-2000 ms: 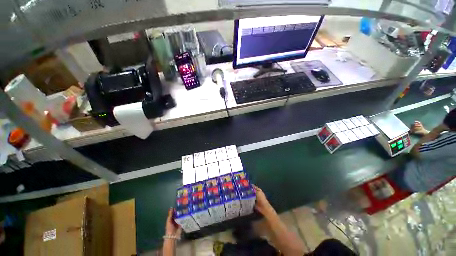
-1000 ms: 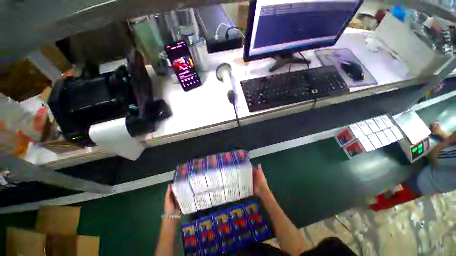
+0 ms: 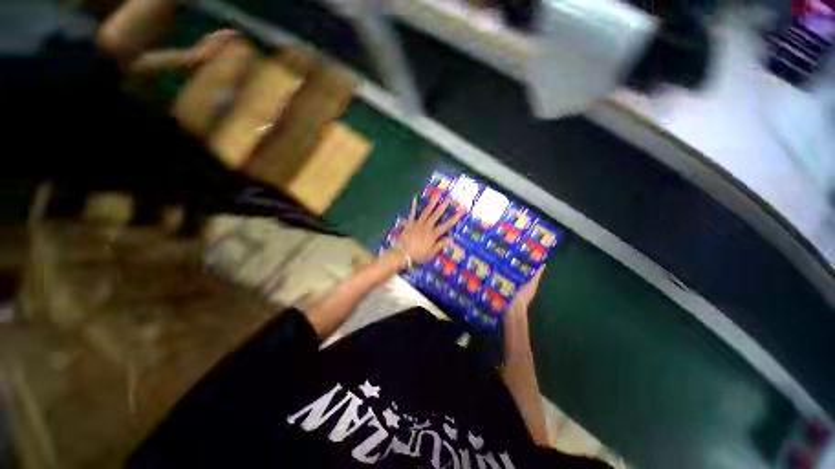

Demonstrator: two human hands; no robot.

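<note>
Product boxes (image 3: 473,278) lie in a tight grid on the green bench, their blue, red and yellow faces up. Two white patches, labels or glare, show near the grid's back edge. My left hand (image 3: 427,234) lies flat on top of the boxes at the left, its fingers spread. My right hand (image 3: 528,288) is against the right end of the grid, its fingers partly hidden by the boxes. The picture is tilted and blurred.
An open brown carton (image 3: 261,114) is on the bench at upper left, with another person's hand (image 3: 217,44) at its far side. The green bench (image 3: 623,321) runs to lower right beside a dark strip (image 3: 632,206). A white paper band (image 3: 591,55) hangs above.
The view has swung left and tilted. The block held between both hands is now down in the grid, coloured faces up. My left hand has moved from its side onto the top.
</note>
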